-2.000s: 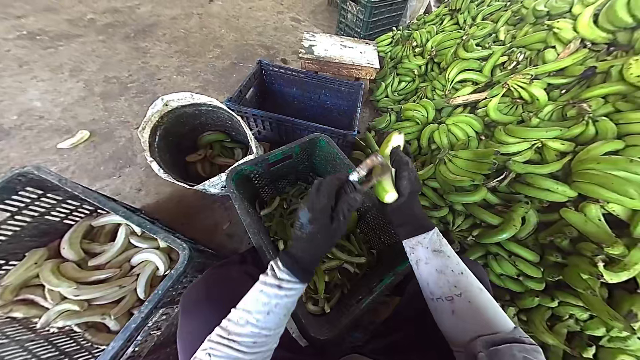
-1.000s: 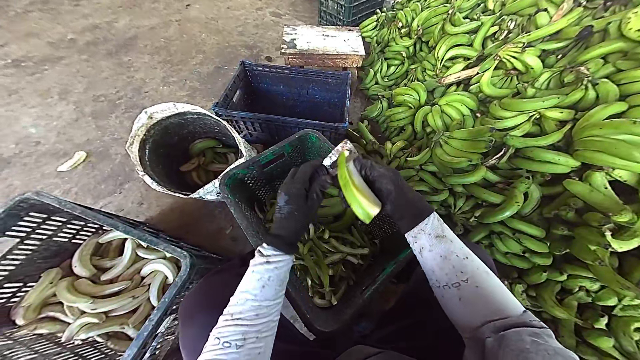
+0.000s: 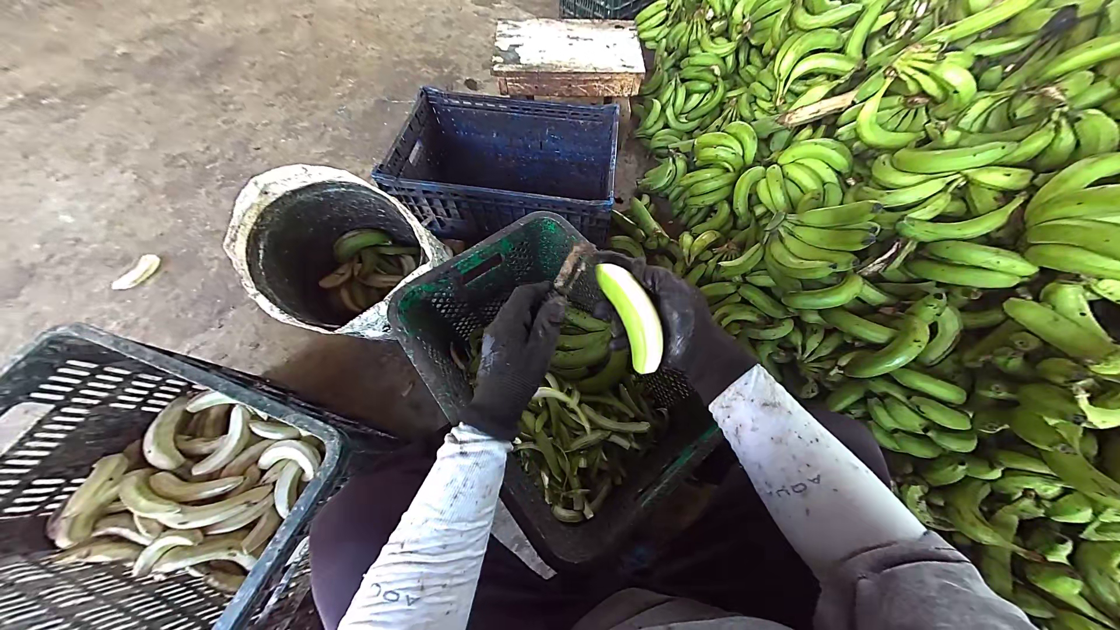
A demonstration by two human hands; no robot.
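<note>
My right hand (image 3: 669, 319), in a dark glove, holds a pale, largely peeled plantain (image 3: 632, 318) above the right part of the green crate (image 3: 437, 337). My left hand (image 3: 518, 354), gloved too, is closed on the handle of a small knife (image 3: 570, 269) just left of the plantain. Beneath both hands the crate holds green peels (image 3: 586, 437) and several unpeeled green plantains (image 3: 582, 346). Part of the blade is hidden near my right fingers.
A big pile of green plantains (image 3: 814, 236) lies to the right. At the left stand a black crate (image 3: 166, 354) of peeled plantains (image 3: 192, 481) and a bucket (image 3: 254, 249) with peels. Beyond are a blue crate (image 3: 494, 197) and a wooden stool (image 3: 569, 48). One pale piece (image 3: 136, 272) lies on the floor.
The strip of green skin seen on the plantain one second ago is off its visible side. My right hand has turned the plantain, and its pale flesh now faces the camera.
</note>
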